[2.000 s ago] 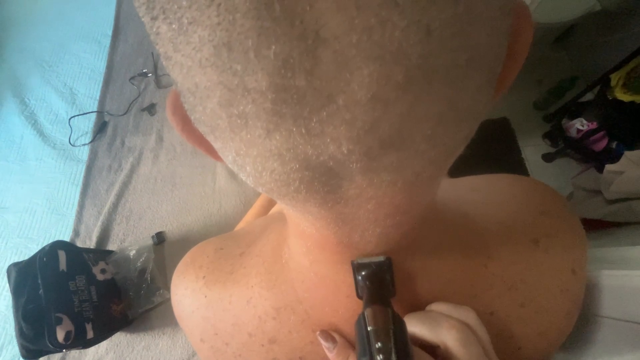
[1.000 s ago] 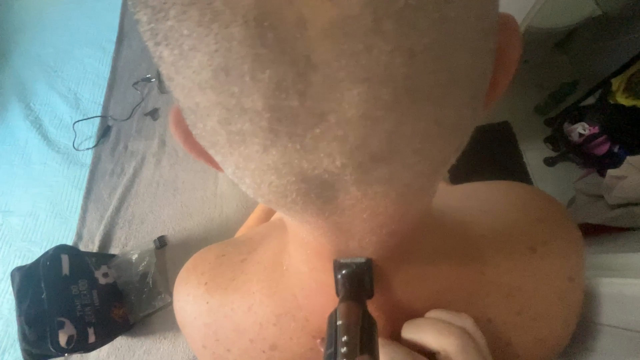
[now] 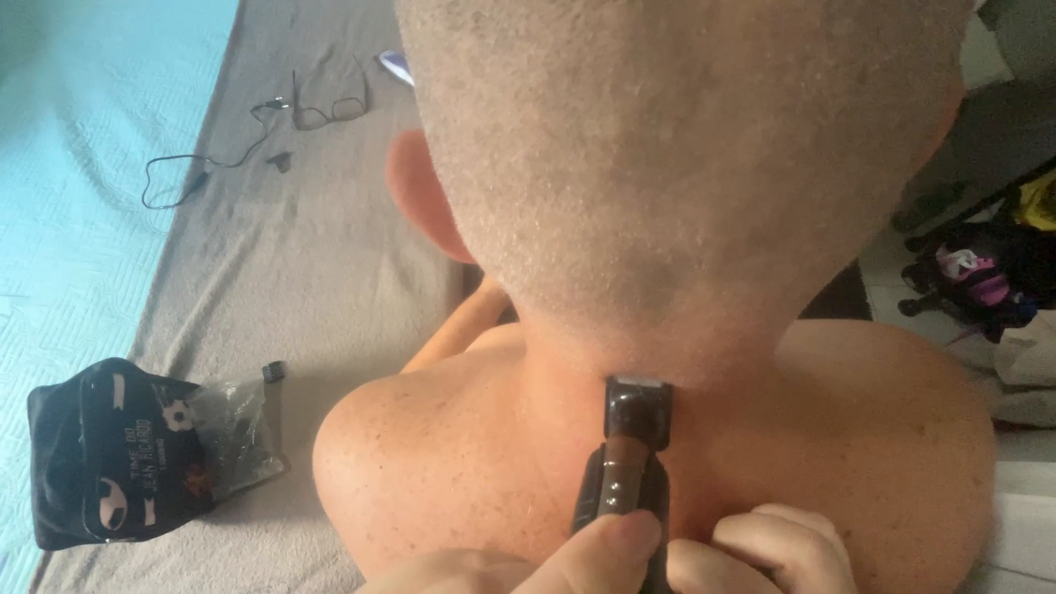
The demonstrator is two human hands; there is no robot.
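A dark hair trimmer [image 3: 623, 462] has its black head against the base of a person's neck [image 3: 652, 351], just below the close-cropped hair. From the lower left, my left hand [image 3: 594, 549] grips the handle, with one digit pressed on its top. My right hand [image 3: 767, 549] has curled fingers low on the person's back, close against the handle's right side; whether it also grips the trimmer cannot be told. The frame's lower edge cuts off both hands. The person sits facing away, shoulders bare.
On the grey cloth [image 3: 330, 272] lie eyeglasses [image 3: 330, 111], a black cable [image 3: 223, 161], a printed dark pouch [image 3: 115, 462], a clear plastic bag [image 3: 243, 437] and a small black piece [image 3: 273, 371]. A light-blue quilted cover [image 3: 74, 214] adjoins it. Dark and pink items [image 3: 982, 272] are at right.
The trimmer head has shifted a little left, then back right, staying at the base of the neck. More of my left hand shows now. The view has moved, bringing the eyeglasses in.
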